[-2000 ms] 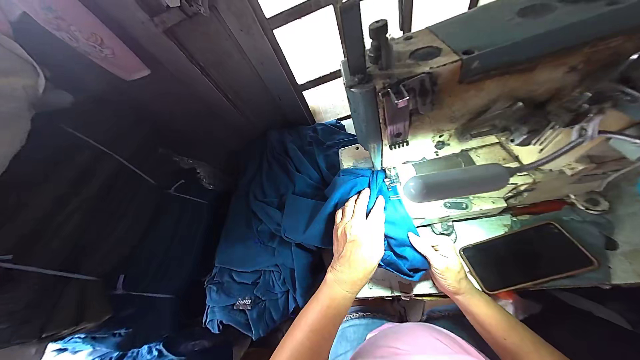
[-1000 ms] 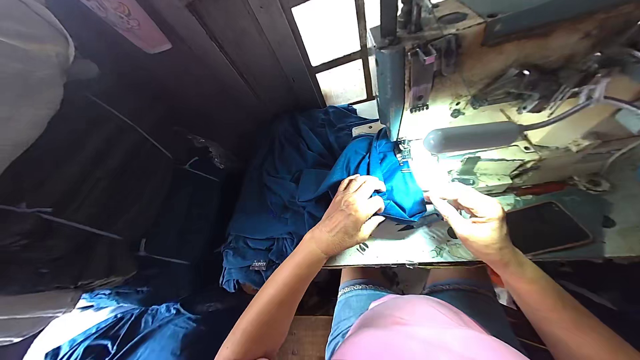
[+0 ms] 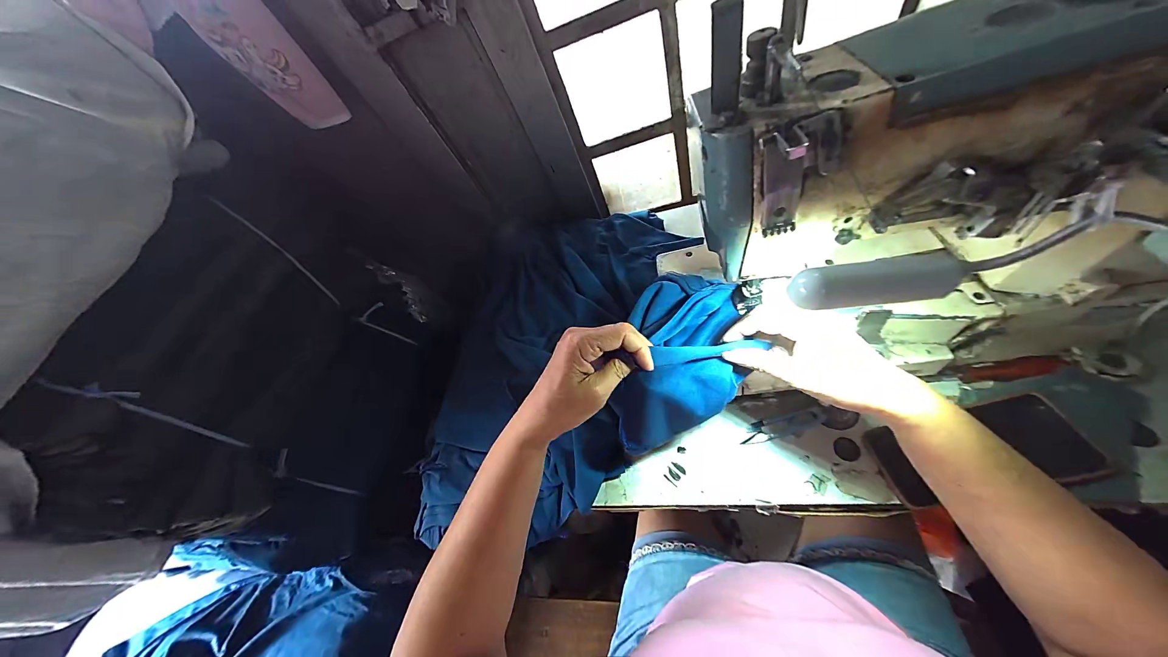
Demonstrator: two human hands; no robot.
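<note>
An industrial sewing machine (image 3: 912, 137) stands at the right, its needle area brightly lit by a grey lamp (image 3: 881, 280). Blue knit fabric (image 3: 680, 401) lies on the machine bed, its upper edge beside the presser foot (image 3: 748, 294). A narrow folded strip of that fabric is stretched between my hands. My left hand (image 3: 598, 365) pinches the strip's left end between thumb and fingers. The right end is pinched by my right hand (image 3: 803, 356), just below the presser foot; glare washes out part of this hand.
More blue garments (image 3: 511, 401) are heaped left of the bed. Thread snips (image 3: 785, 422) lie near the front edge, with a dark phone (image 3: 1040, 436) farther right. Dark tied bundles (image 3: 182, 347) fill the left side. A barred window (image 3: 620, 82) is behind the machine.
Both hands held the fabric lower near the presser foot; now they have risen with a strip stretched between them. The snips on the bed now show.
</note>
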